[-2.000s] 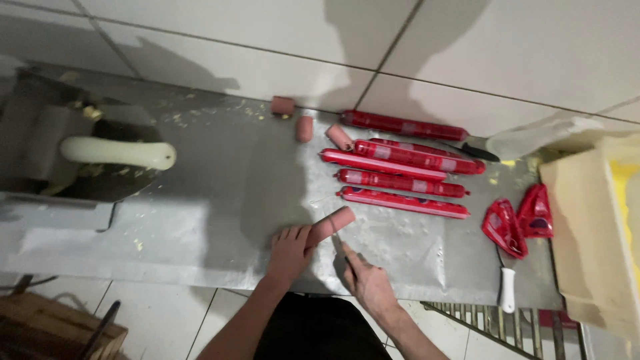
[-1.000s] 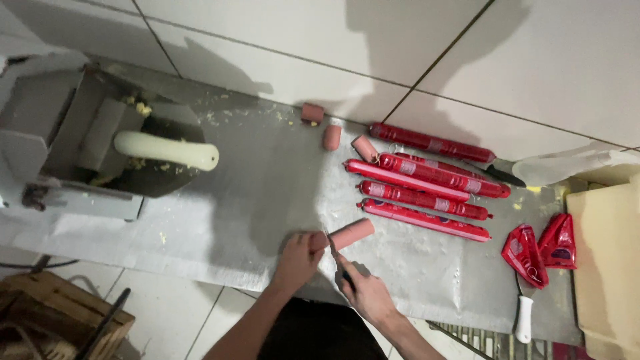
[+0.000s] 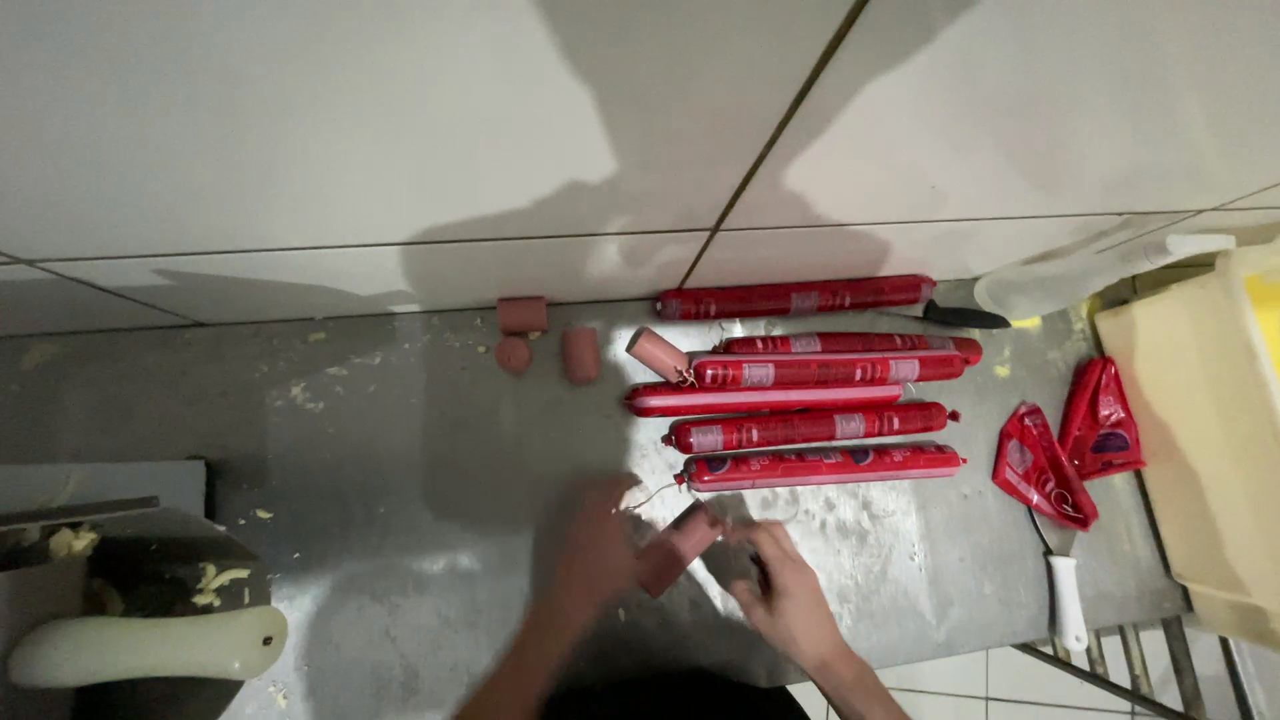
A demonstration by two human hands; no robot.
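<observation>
A cut length of pink sausage [image 3: 680, 548] lies slanted on the metal worktop [image 3: 420, 610] between my hands. Beside its lower left end is my left hand [image 3: 595, 545], too blurred to show whether it grips anything. My right hand [image 3: 785, 590] is at the sausage's upper right side, curled around a knife whose dark handle [image 3: 762, 575] partly shows; the blade is blurred. Short sausage pieces stand or lie near the wall, among them one piece [image 3: 522, 315], a round-ended one [image 3: 513, 355] and another [image 3: 580, 355]. Several red-wrapped sausages [image 3: 820, 468] lie in a loose stack of rows above my hands.
A black-handled knife [image 3: 965, 316] lies by the wall. At the right are empty red wrappers [image 3: 1045, 470], a white-handled spatula [image 3: 1067, 600], a clear plastic bottle [image 3: 1090, 275] and a cream plastic container [image 3: 1180, 430]. Bottom left, a metal device has a pale handle [image 3: 150, 645].
A round-ended sausage piece now sits beside the pieces by the wall, where the earlier frames show none. My left hand has come away from the sausage's cut end and is blurred. The view has shifted.
</observation>
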